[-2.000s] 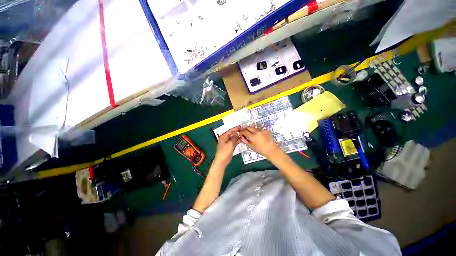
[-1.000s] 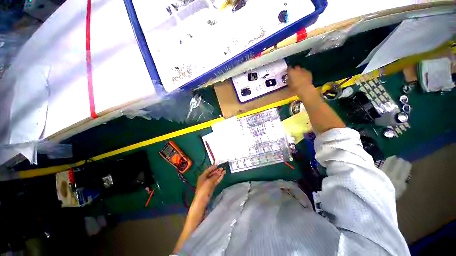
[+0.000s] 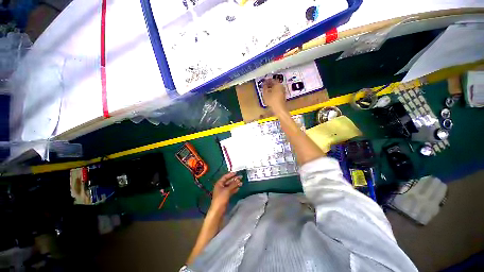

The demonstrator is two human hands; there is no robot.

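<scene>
A white dark-edged tray [image 3: 313, 79] lies on brown board under the shelf. A small black device [image 3: 297, 86] lies in it. My right hand [image 3: 274, 91] reaches over the tray's left part, fingers down among black pieces; whether it grips one is hidden. My left hand [image 3: 227, 186] is by the front left corner of the paper sheet, fingers curled; a small dark spot shows at its fingertips, too blurred to tell if held. The white paper [image 3: 241, 146] lies beside and partly over a clear ridged blister tray [image 3: 276, 169] on the green mat.
An orange multimeter [image 3: 192, 160] with leads lies left. Yellow paper [image 3: 339, 133], a round dish [image 3: 328, 114] and a blue soldering station [image 3: 355, 159] are right. A blue-rimmed parts bin [image 3: 159, 50] stands on the white shelf [image 3: 79, 79]. A black fixture [image 3: 132, 175] lies far left.
Both hands were together over the paper. My left hand moved down to the paper's corner; my right hand went to the tray's right end, then to its left part. The right-end black piece is gone.
</scene>
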